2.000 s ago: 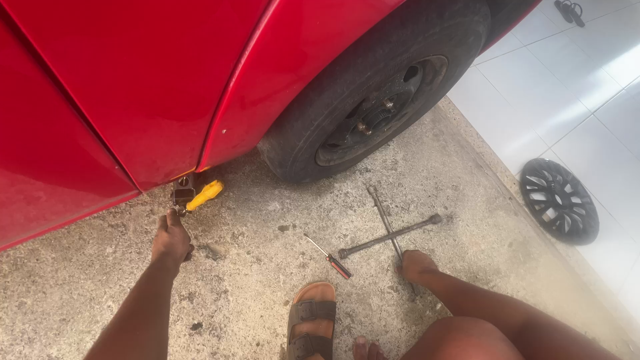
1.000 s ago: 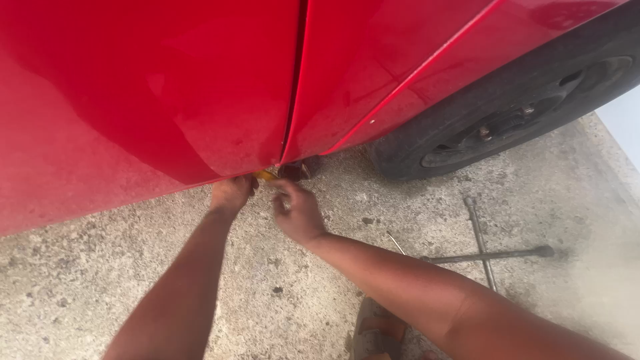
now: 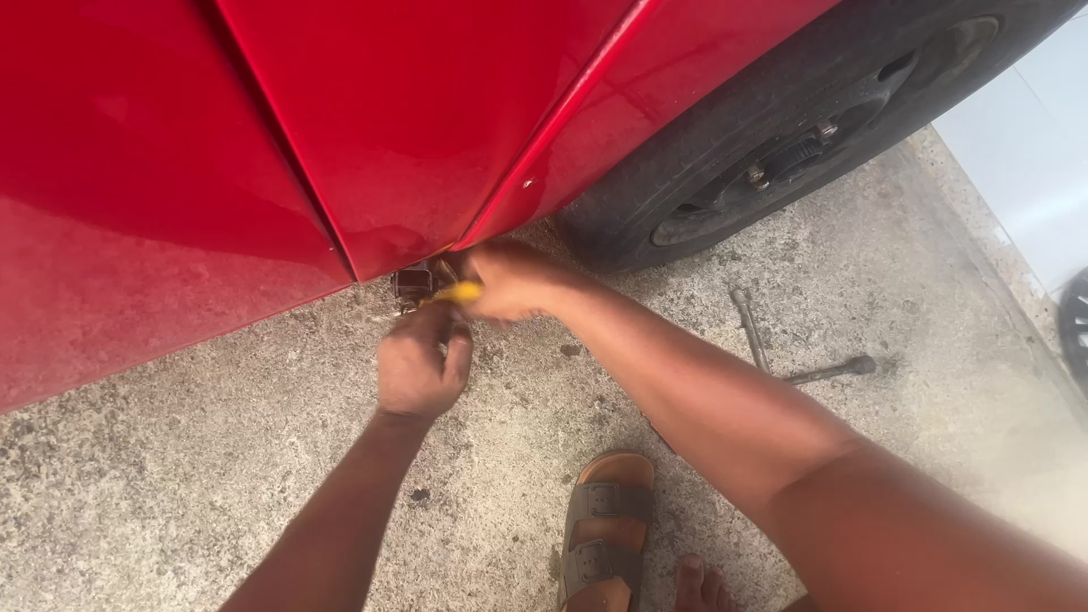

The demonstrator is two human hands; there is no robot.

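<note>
A dark metal jack [image 3: 413, 283] sits at the lower edge of the red car body [image 3: 408, 127]. A yellow handle [image 3: 459, 293], blurred, lies between my two hands just beside the jack. My left hand [image 3: 422, 361] has its fingers curled at the lower end of the yellow piece; its exact grip is hidden. My right hand [image 3: 508, 280] reaches in from the right against the yellow piece and the jack's side, with its fingertips blurred and partly out of sight under the sill.
The car's wheel [image 3: 765, 161] with exposed nuts stands at upper right. A cross-shaped lug wrench [image 3: 829, 371] lies on the rough concrete, partly behind my right arm. My sandalled foot [image 3: 608, 518] is below. A wheel cover [image 3: 1078, 319] shows at the right edge.
My right hand was on the lug wrench two seconds ago and is now at the jack beside my left hand. The lug wrench lies on the ground, let go.
</note>
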